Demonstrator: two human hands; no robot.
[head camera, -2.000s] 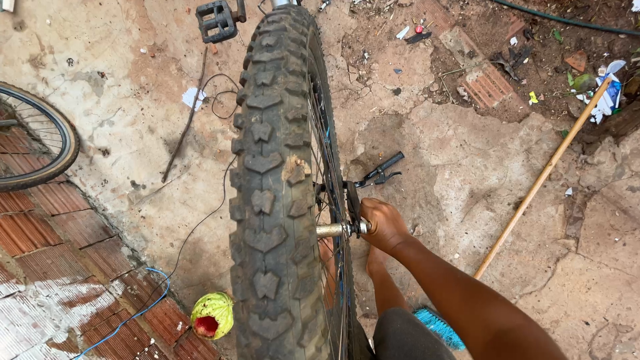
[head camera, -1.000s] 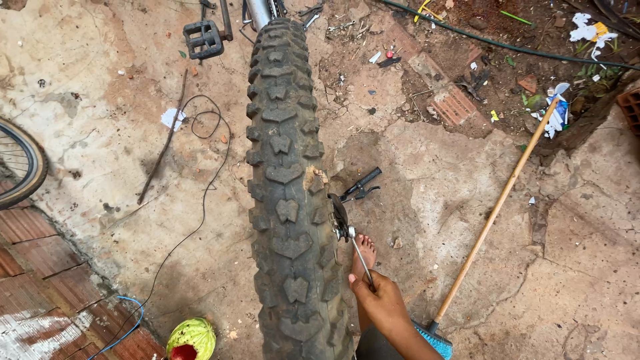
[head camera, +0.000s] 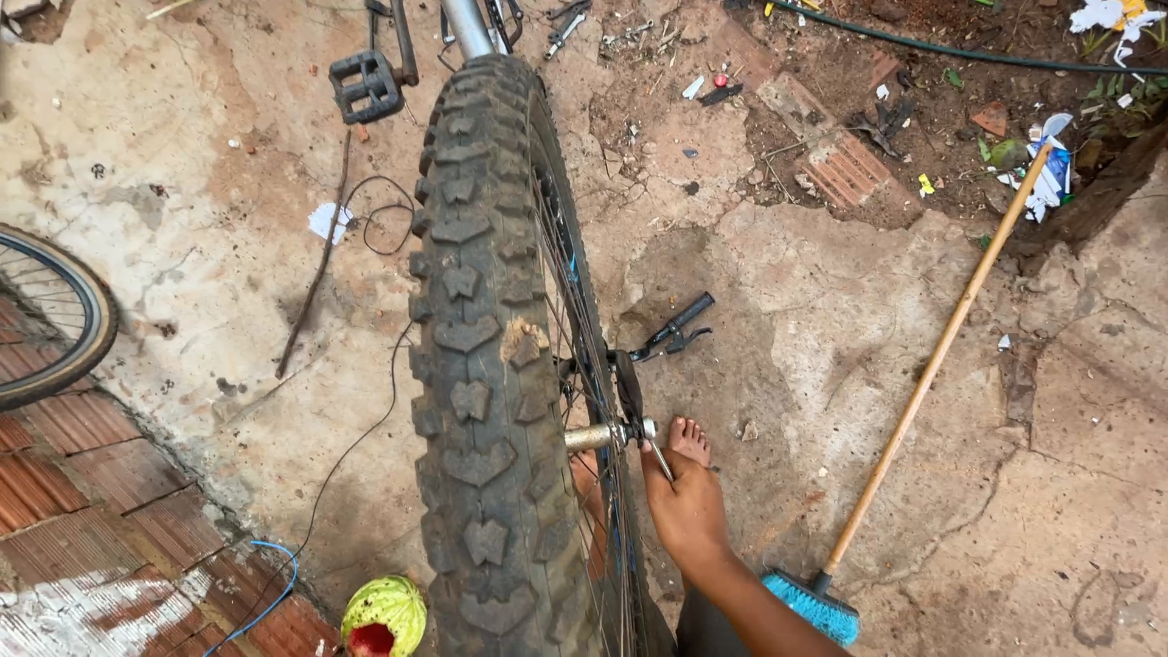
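Note:
A knobby bicycle tire (head camera: 474, 365) stands upright through the middle of the view, its spokes showing on the right side. The metal wheel hub (head camera: 589, 438) sticks out at the lower right of the tire. My right hand (head camera: 689, 506) is closed on a thin metal wrench (head camera: 662, 461), whose upper end meets the axle end (head camera: 648, 427). The fork end beside the hub is dark. My left hand is out of sight. Below the hub, a handlebar grip with a brake lever (head camera: 680, 319) shows near the ground.
A wooden-handled broom (head camera: 940, 347) with blue bristles lies at the right. A pedal (head camera: 367, 87) juts out at the upper left. Another bicycle wheel (head camera: 100, 315) is at the left edge, above hollow bricks (head camera: 100, 465). A broken watermelon (head camera: 388, 611) sits at the bottom. Wrenches (head camera: 566, 35) lie beyond the tire.
Two seconds ago my right hand was at the axle; one second ago it was lower, holding the wrench. The wrench is now at the axle end, tilted differently. The view has shifted.

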